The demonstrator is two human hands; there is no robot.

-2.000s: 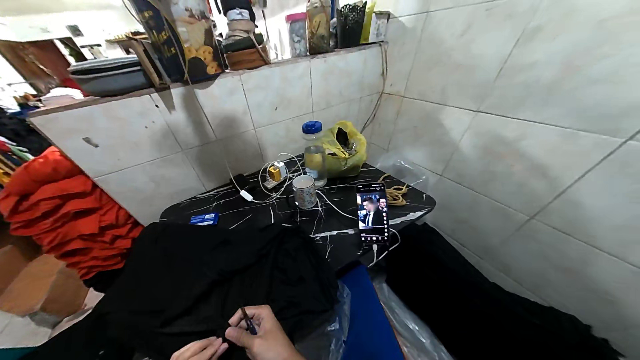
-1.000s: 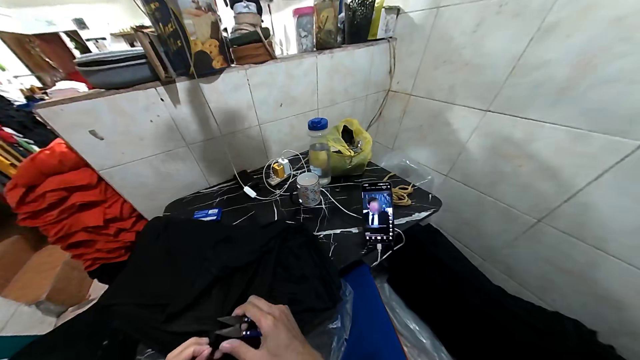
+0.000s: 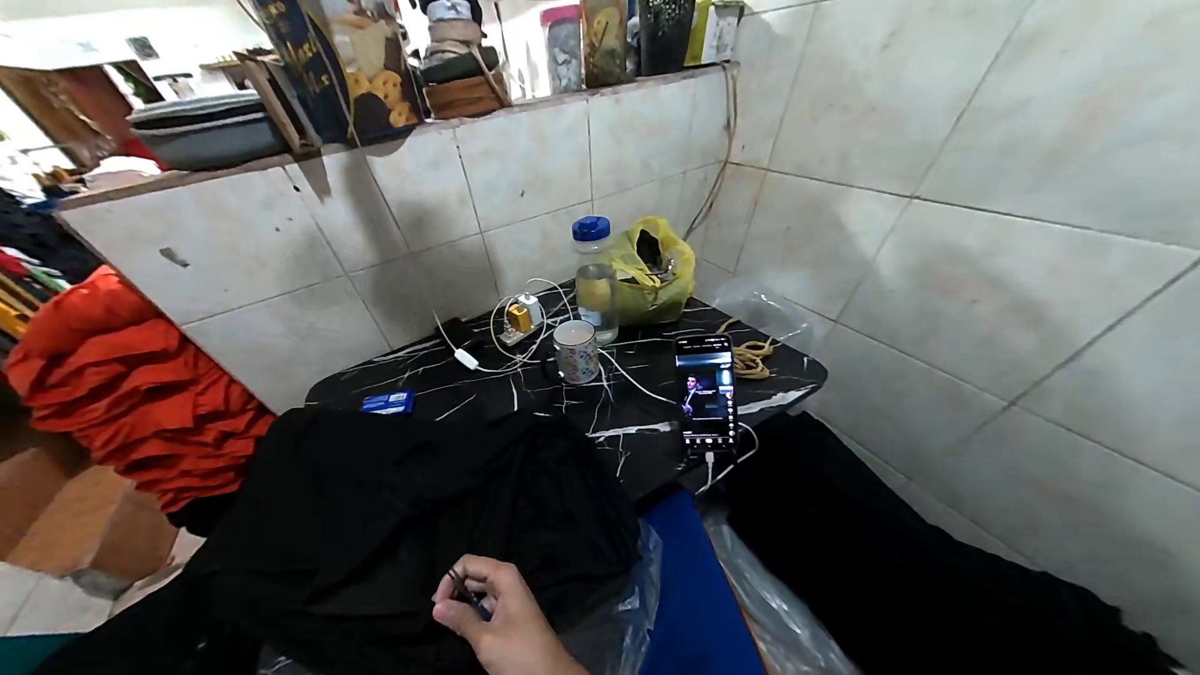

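Observation:
Over the black cloth [image 3: 403,506] at the bottom centre is my right hand [image 3: 502,614], its fingers closed around a small dark tool [image 3: 469,596], which looks like thread snips. My left hand is out of the frame. Beyond the cloth lies a black marble-patterned table [image 3: 450,398] bearing a patterned mug [image 3: 576,352], a bottle with a blue cap [image 3: 595,281], a yellow plastic bag [image 3: 652,281], a charger with white cables [image 3: 521,315] and a small blue packet [image 3: 388,403]. A lit phone [image 3: 706,394] stands at the table's right side.
Red folded cloth [image 3: 131,384] is piled at the left. More black cloth [image 3: 844,525] lies at the right, beside a blue surface [image 3: 698,591] and clear plastic. A tiled ledge [image 3: 525,108] behind the table holds jars and a box. Tiled wall [image 3: 937,206] rises on the right.
My left hand, beside the right one in both earlier frames, has left the view. The snips, whose blades showed a second ago, now sit mostly inside my right hand's fingers.

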